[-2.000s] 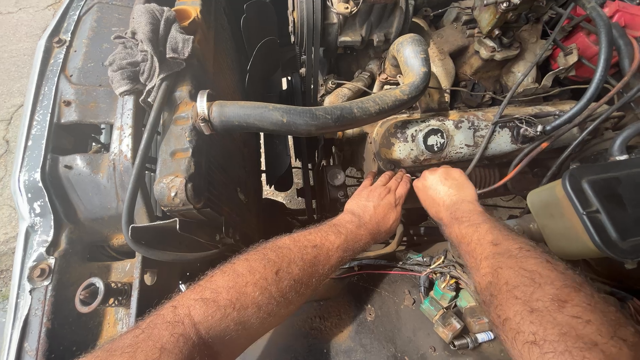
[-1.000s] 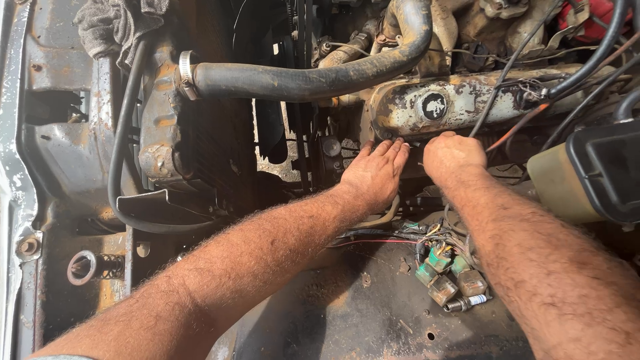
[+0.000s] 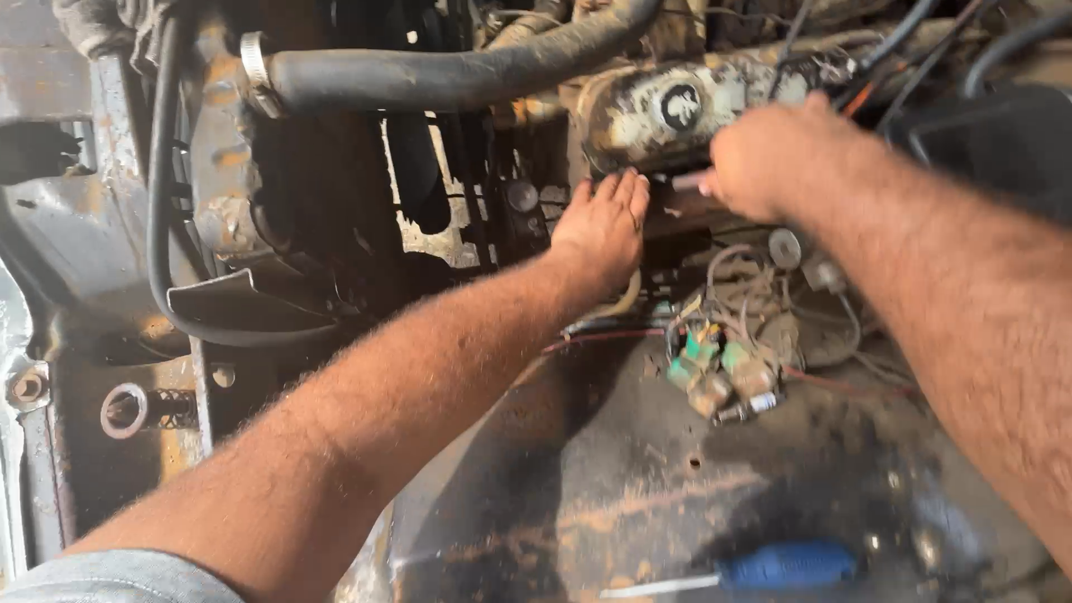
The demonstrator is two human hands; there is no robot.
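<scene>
My left hand [image 3: 607, 222] reaches to the side of the engine, its fingertips just below the worn valve cover [image 3: 645, 117] with a round dark emblem. To its right my right hand [image 3: 770, 159] is closed, blurred by motion, around what looks like the end of a thin tool or rod [image 3: 688, 180]; most of this is hidden by the fist. The dark far end of that thin thing lies close to my left fingertips. Whether my left fingers grip anything cannot be seen.
A black radiator hose [image 3: 444, 79] with a metal clamp [image 3: 255, 71] crosses above. Below the hands are wiring connectors [image 3: 724, 373] and a spark plug [image 3: 748, 408] on the inner fender. A blue-handled screwdriver [image 3: 787, 565] lies nearer. A black-lidded reservoir [image 3: 988, 142] is at right.
My right hand has moved away from my left hand, up and to the right, and a thin thing now shows between them. My left hand stays by the valve cover. The view has shifted down.
</scene>
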